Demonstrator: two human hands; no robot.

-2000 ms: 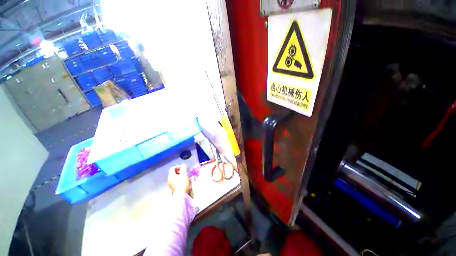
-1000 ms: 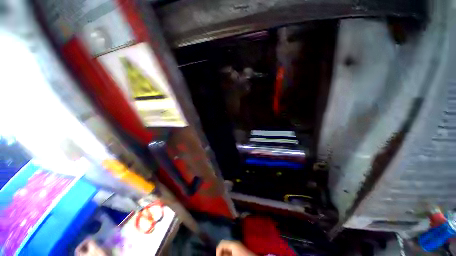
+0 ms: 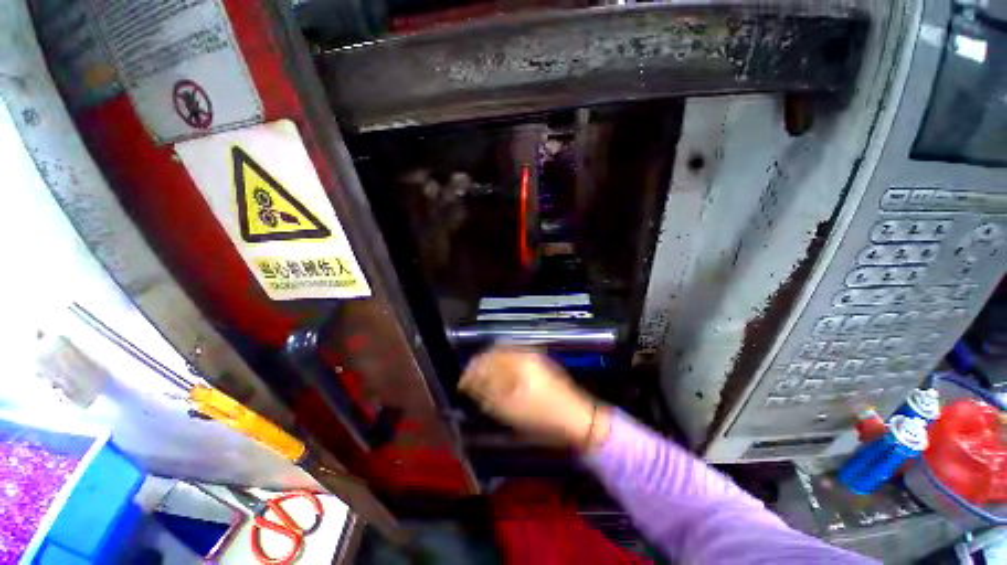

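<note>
My right hand (image 3: 525,395), in a purple sleeve, reaches in from the lower right to the front of the machine opening. Its fingers are curled and blurred; whether they hold anything cannot be told. It is just below a shiny steel tie bar (image 3: 541,333). Deeper inside are the dark mould (image 3: 464,237), an orange-red hose loop (image 3: 526,215) and small purple spots beside it. The red safety door (image 3: 381,331), with its black handle (image 3: 337,386), stands open at the left. My left hand is not in view.
At lower left are a blue tote (image 3: 94,502) of purple pieces, red-handled scissors (image 3: 285,528), a dark flat rectangular thing (image 3: 199,521) and a yellow-orange handled tool (image 3: 245,422). At right are the control panel (image 3: 872,287), spray cans (image 3: 883,455) and a basket with a red bag (image 3: 966,450).
The view has swung right from the table to the machine opening. My left hand, earlier at the table by the scissors, has left the picture. My right hand has risen into the machine opening.
</note>
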